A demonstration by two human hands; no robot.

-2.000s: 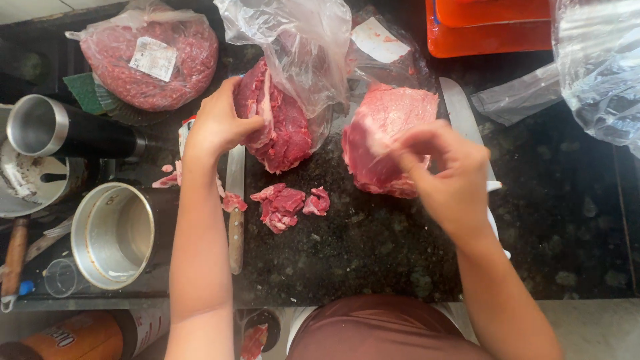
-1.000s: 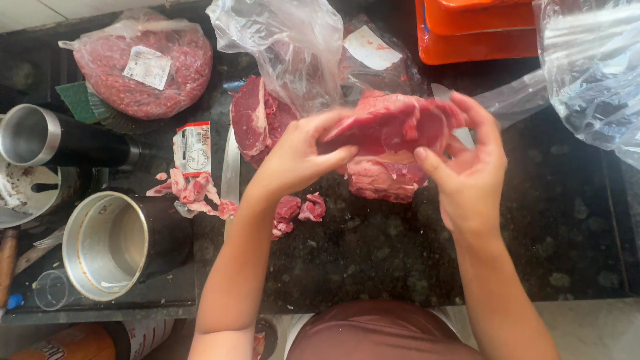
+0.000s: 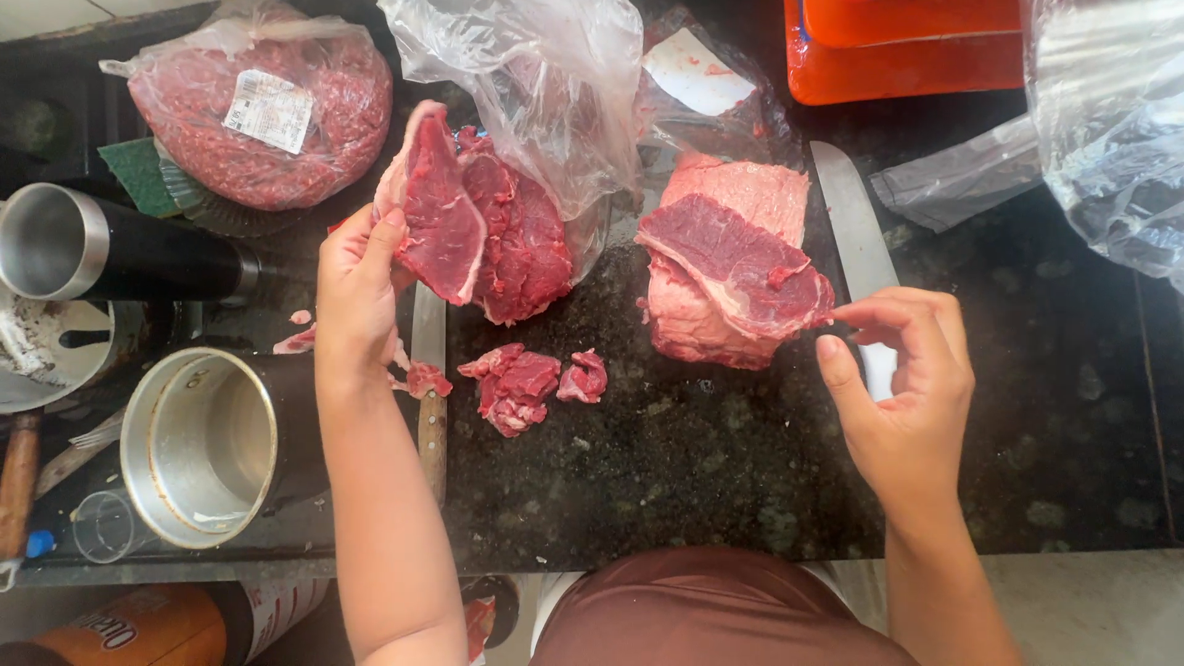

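Note:
My left hand (image 3: 361, 277) pinches a slice of raw red meat (image 3: 439, 213) between thumb and fingers, tilted up beside a larger stack of raw meat (image 3: 523, 231). My right hand (image 3: 902, 379) has its thumb apart and a fingertip at the right end of another meat slice (image 3: 740, 259). That slice lies across a fat-covered block of meat (image 3: 731, 176); whether the hand grips it I cannot tell. A white-handled knife (image 3: 851, 222) lies right of the block, its handle partly behind the hand. Small meat trimmings (image 3: 516, 384) lie on the dark stone counter (image 3: 647, 481).
A wooden-handled knife (image 3: 431, 435) lies near my left forearm. A bag of ground meat (image 3: 268, 111), a black tumbler (image 3: 139, 250) and a metal pot (image 3: 199, 449) stand at left. Clear plastic bags (image 3: 546, 74) and orange trays (image 3: 906, 55) are at the back.
One second ago both hands held up meat above the block. Now my left hand is at the left stack with a slice, and my right hand is lower at the right, beside a slice lying on the block.

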